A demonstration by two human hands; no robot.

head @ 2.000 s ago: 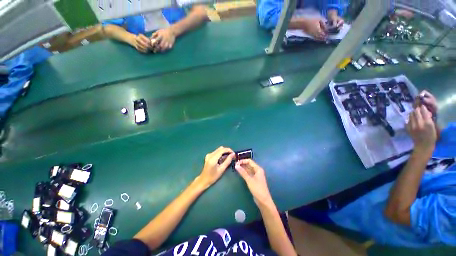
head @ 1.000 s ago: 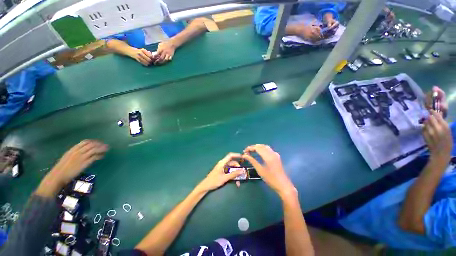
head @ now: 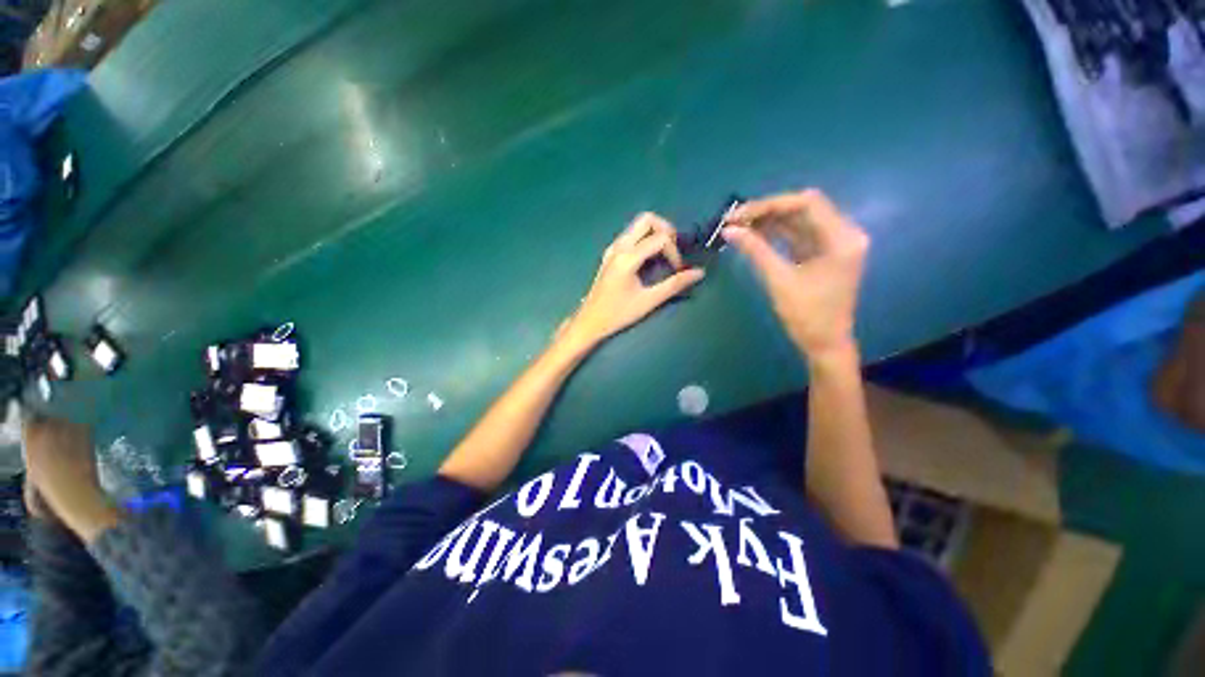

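Note:
My left hand [head: 640, 278] holds a black phone unit [head: 694, 246] at the upper middle of the view, above the green bench. My right hand [head: 806, 258] is at the unit's right end, thumb and index finger pinched on a thin pale strip or edge [head: 722, 225] there. Whether this strip is a separate part or the unit's edge, I cannot tell. The fingers of my left hand hide much of the unit.
A phone pile [head: 275, 452] with white patches lies at the left, with thin white loops [head: 398, 388] beside it. A white spot [head: 693, 399] is at the bench edge. A divided carton [head: 1004, 529] stands below right. A neighbour's arm [head: 66, 470] is far left; a white sheet [head: 1123, 159] is upper right.
The view has tilted down and turned, bringing the carton in. The neighbour's arm has moved off the pile to the far left. My right hand has shifted to the unit's right end.

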